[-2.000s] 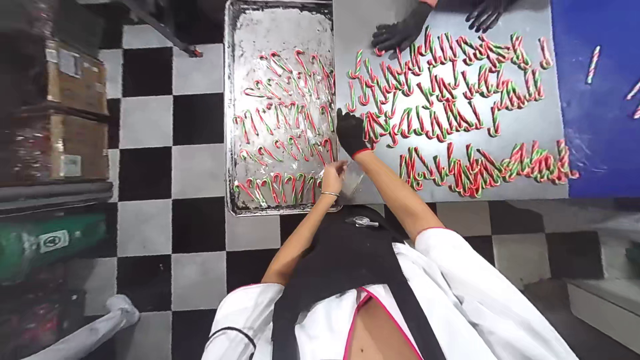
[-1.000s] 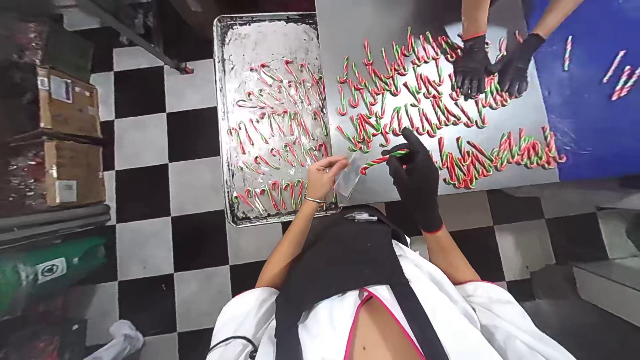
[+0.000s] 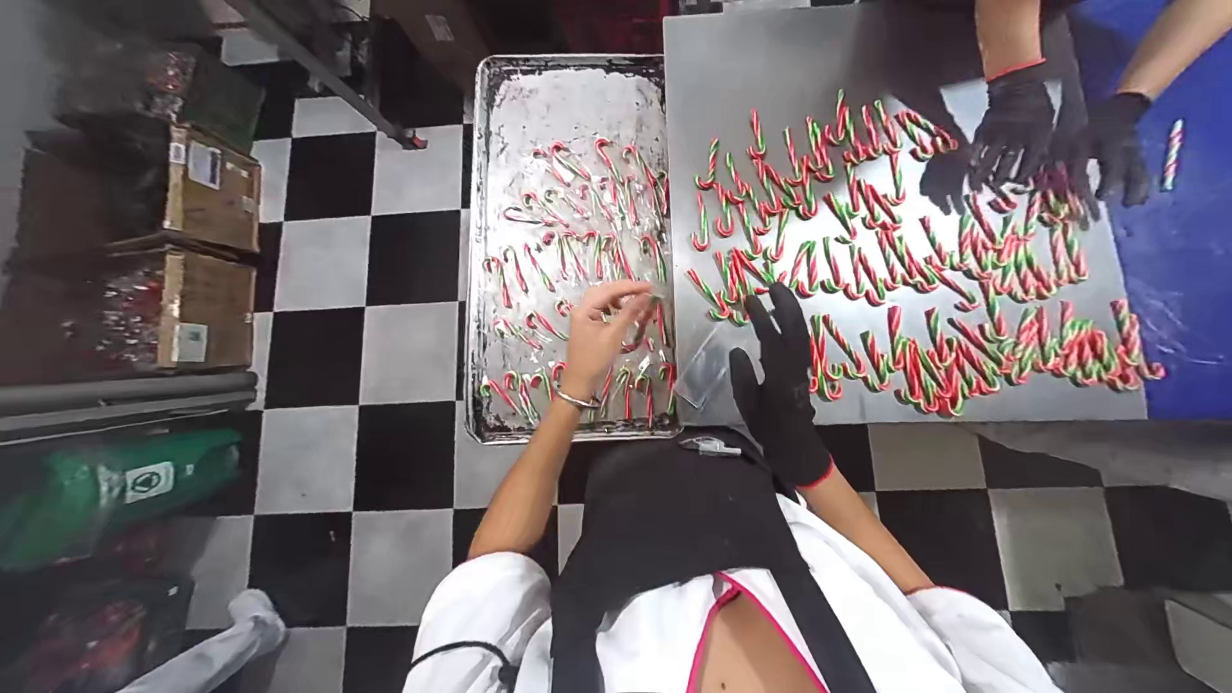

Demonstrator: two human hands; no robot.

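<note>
My left hand (image 3: pixel 602 332), bare and wearing a bracelet, is over the metal baking tray (image 3: pixel 568 101), where rows of wrapped candy canes (image 3: pixel 520 265) lie. Its fingers are curled with the tips close together; whether something thin is between them I cannot tell. My right hand (image 3: pixel 778 385), in a black glove, has its fingers apart at the near edge of the metal tabletop (image 3: pixel 760 58), with nothing seen in it. Between my hands a clear plastic bag (image 3: pixel 705 371) lies on the metal. Unwrapped red, green and white candy canes (image 3: pixel 914 366) lie in rows right of it.
A co-worker's black-gloved hands (image 3: pixel 1020 140) are among the candy canes at the upper right. A blue surface (image 3: pixel 1179 279) adjoins the metal one, with a striped candy stick (image 3: pixel 1172 154) on it. Cardboard boxes (image 3: pixel 217 192) and a green bag (image 3: pixel 125 491) stand at the left.
My right hand held a candy cane by the bag one second ago; now it shows none and is spread by the canes. My left hand has moved from the bag to over the tray.
</note>
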